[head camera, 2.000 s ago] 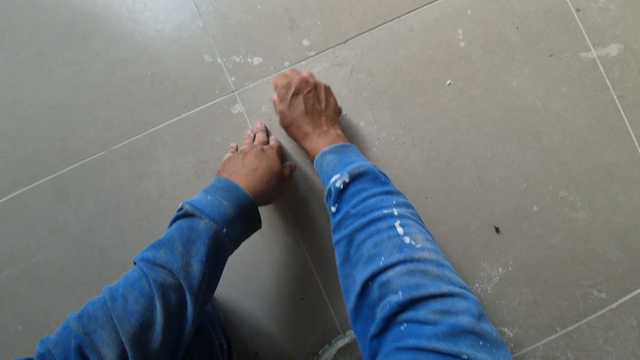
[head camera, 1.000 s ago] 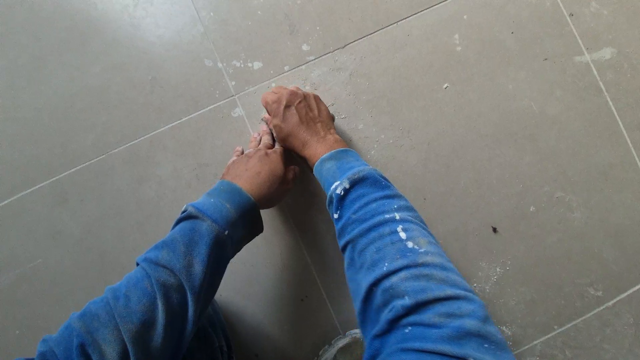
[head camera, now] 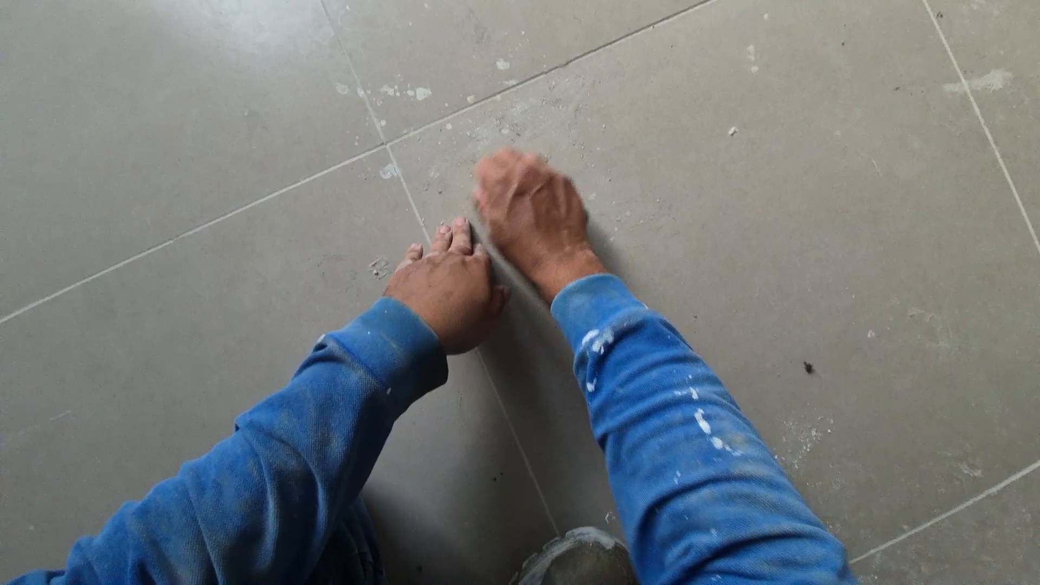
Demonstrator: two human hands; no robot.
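My left hand (head camera: 451, 284) lies palm down on the grey floor tiles (head camera: 772, 203), its fingers on or beside a pale grout joint (head camera: 408, 191). Just up and to the right, my right hand (head camera: 532, 207) is bent into a fist-like shape, back of the hand up and slightly blurred. Its fingertips and anything inside them are hidden. A gap separates the two hands. Both arms wear blue sleeves, the right one (head camera: 691, 422) spotted with white.
Crumbs and pale dust (head camera: 520, 118) lie above my right hand, near where the joints cross. White spots (head camera: 418, 93) mark the tiles. A small dark speck (head camera: 808, 367) is at the right. A rounded, whitish-rimmed object (head camera: 581, 556) shows at the bottom edge.
One second ago my right hand was against the fingers of my left hand; now it is apart from them, to the upper right. My left hand stays in about the same place.
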